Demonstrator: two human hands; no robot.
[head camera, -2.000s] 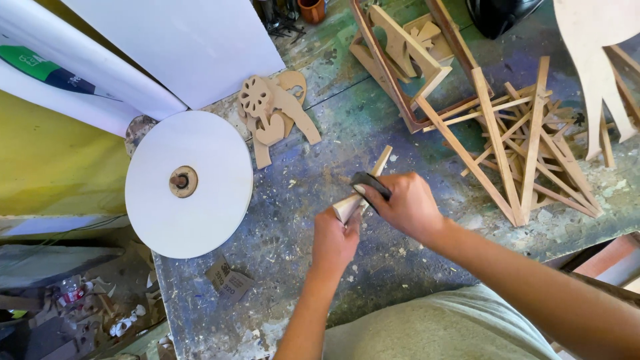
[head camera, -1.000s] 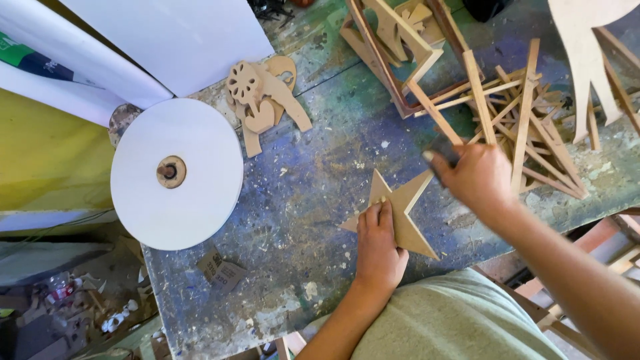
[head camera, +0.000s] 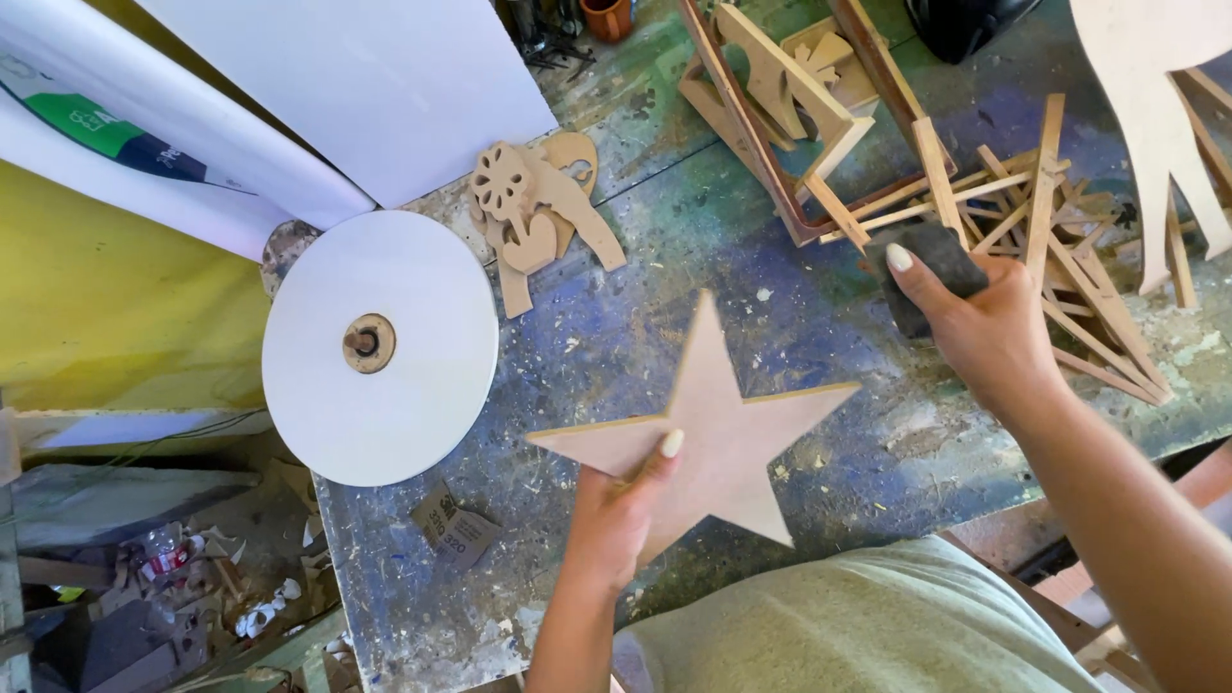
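Observation:
My left hand (head camera: 621, 510) grips a flat fibreboard star (head camera: 717, 433) by its left side, thumb on the face, fingers hidden beneath it. The star's broad face is turned up toward the camera, over the paint-spattered workbench. Up and to the right of it, my right hand (head camera: 982, 313) holds a dark grey sheet of sandpaper (head camera: 929, 274), thumb on top. A piece of printed sandpaper (head camera: 456, 527) lies folded on the bench, left of my left hand.
A round white disc (head camera: 423, 404) with a wooden hub stands at the bench's left side. Cut-out wooden shapes (head camera: 534, 207) lie behind it. Wooden strips (head camera: 1044, 207) are heaped at the right beside a brown wooden frame (head camera: 746, 125). A pale animal-shaped cut-out (head camera: 1145, 106) is at the far right.
The star, earlier seen edge-on and then tilted under my left hand, now shows its whole broad face. My right hand has moved away from it to the right with the sandpaper.

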